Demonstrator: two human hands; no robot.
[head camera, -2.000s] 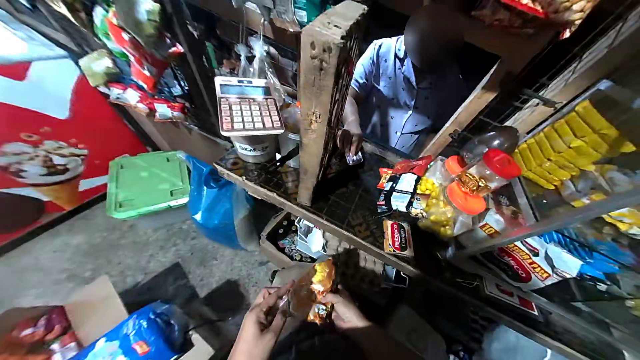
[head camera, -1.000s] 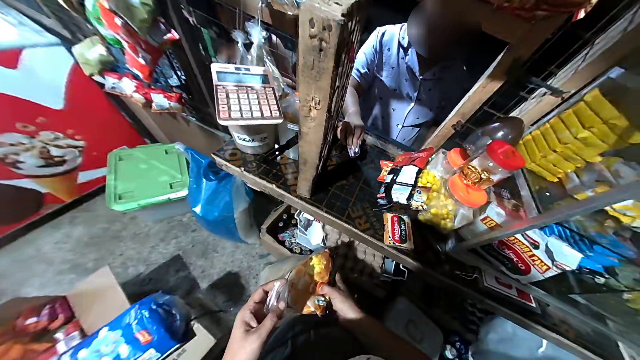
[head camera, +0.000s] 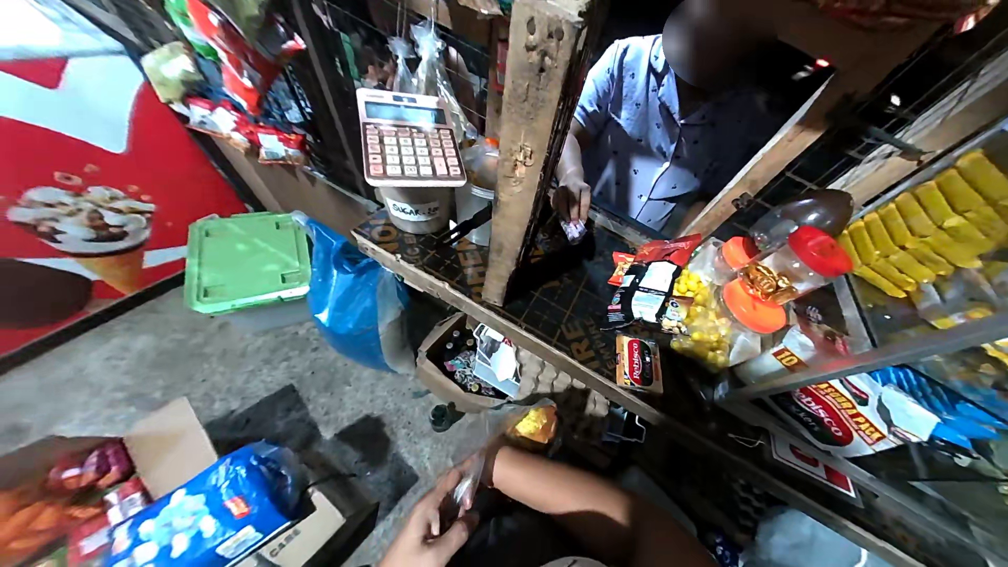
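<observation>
At the lower middle of the head view, my left hand (head camera: 441, 512) grips the edge of a clear plastic bag (head camera: 498, 429). A shiny yellow-orange package (head camera: 534, 424) lies in or against the bag's far right side. My right hand (head camera: 490, 465) is beside the bag, close to my left fingers; its forearm crosses from the lower right. Its fingers are mostly hidden, and what they hold cannot be told. Beyond the wooden counter (head camera: 567, 315), a person (head camera: 642, 134) holds a small shiny packet (head camera: 573, 230) at the opening.
A calculator (head camera: 413, 140) rests on a labelled tub (head camera: 416, 209) beside the wooden post (head camera: 535, 150). Candy jars (head camera: 795, 264) and snack packs (head camera: 650, 276) crowd the counter's right. Below are a cardboard box (head camera: 441, 378), blue bag (head camera: 354, 299), green-lidded bin (head camera: 248, 264) and a blue pack (head camera: 205, 504).
Both hands were around the yellow-orange package and the clear bag before; now my right hand has moved left, close to my left hand, and the package shows beyond my right forearm.
</observation>
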